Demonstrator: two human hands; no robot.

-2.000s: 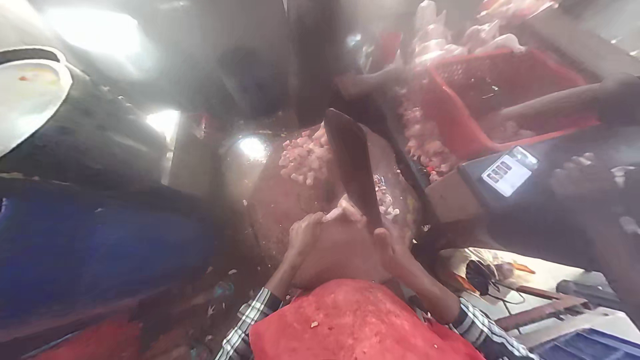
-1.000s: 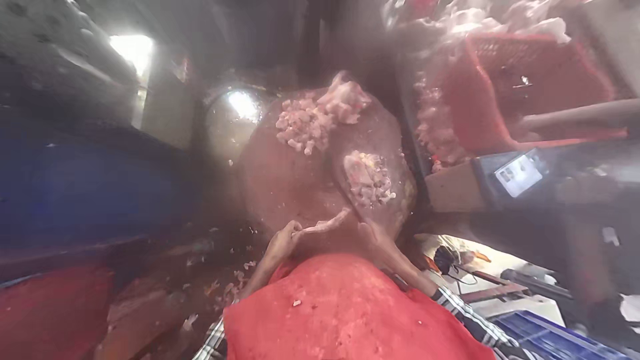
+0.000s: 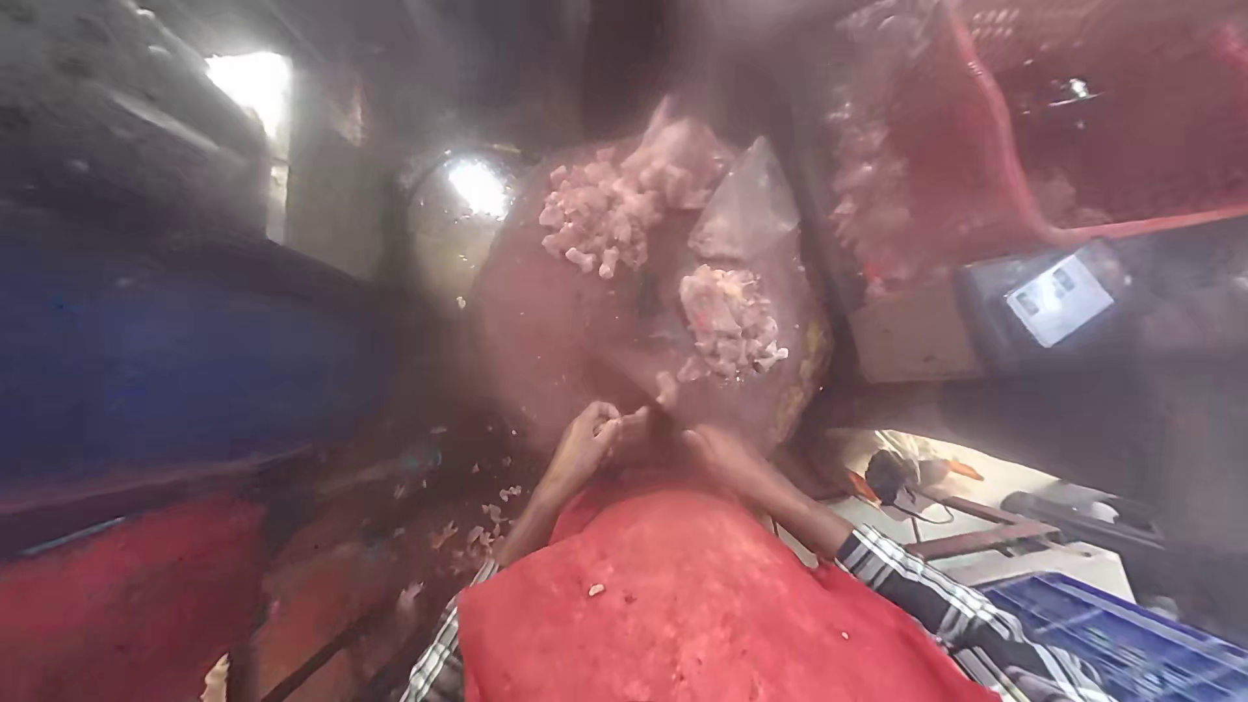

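Note:
My left hand [image 3: 591,433] is at the near edge of a round chopping block [image 3: 546,336], its fingers closed on a piece of raw meat [image 3: 634,425]. Close by on the right, my right hand [image 3: 717,453] grips a large, blurred cleaver [image 3: 655,385]; its handle is mostly hidden. Small pale pieces of cut meat [image 3: 731,322] lie right of the block's middle. Toward the far left of the block is another heap of cut meat [image 3: 600,219], touching a larger piece [image 3: 678,161]. A flat, greyish, pointed thing [image 3: 749,210], which I cannot identify, shows at the far right of the block.
A red plastic basket [image 3: 1014,146] stands at the far right, with blurred meat beside it. Nearer is a dark device with a lit or pale panel [image 3: 1061,297], perhaps a scale. A blue container [image 3: 146,361] fills the left; a blue crate [image 3: 1121,634] is at the lower right.
The cleaver stood raised across the block two seconds ago; now it is low and blurred by my hands. The view has moved closer to the block.

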